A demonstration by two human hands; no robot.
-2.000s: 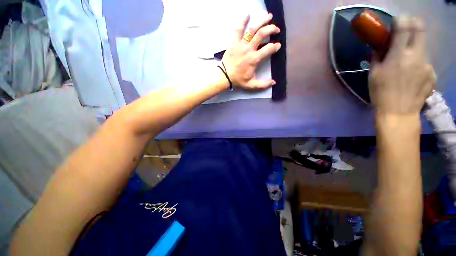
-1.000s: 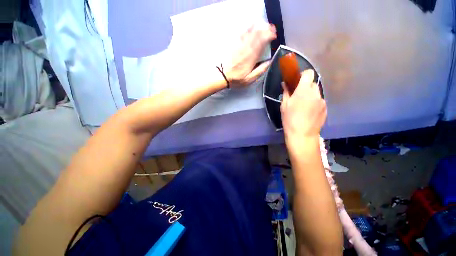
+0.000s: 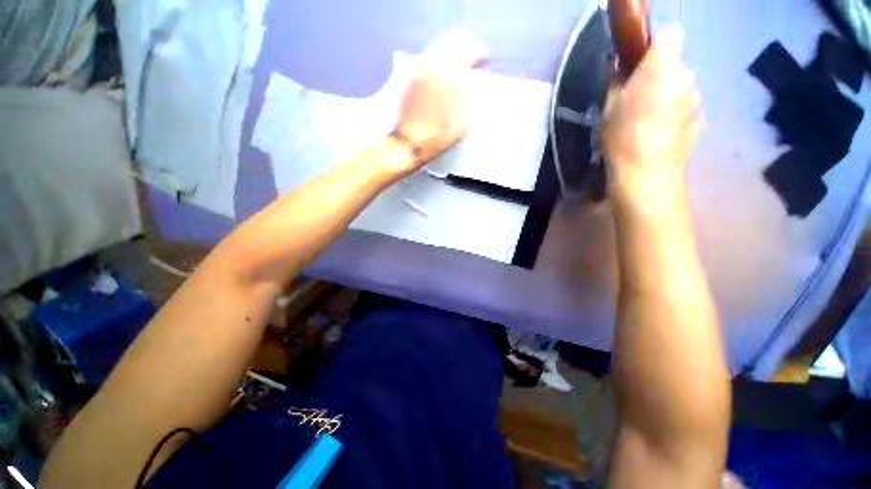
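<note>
My right hand [image 3: 653, 119] is closed around the red-brown handle of the steam iron [image 3: 580, 119], whose dark body is at the right end of the panel, beside and partly over the black edge strip [image 3: 537, 224]. The white garment panel [image 3: 458, 225] lies in front of me with a dark slit [image 3: 487, 189] running to the strip. My left hand [image 3: 439, 91] is blurred and overexposed above or on the panel. Its fingers are not clear, and whether it grips the fabric cannot be told.
Small black patches [image 3: 812, 124] overlap on the lavender pressing table [image 3: 458, 301] at the right. Stacked pale panels [image 3: 186, 105] lie at the left, with grey cloth [image 3: 62, 181] beyond. A blue box [image 3: 95, 320] and scraps are on the floor below.
The view has turned, bringing the black patches into sight. The iron, still in my right hand, is now farther up along the strip. My left hand has moved left and up on the panel.
</note>
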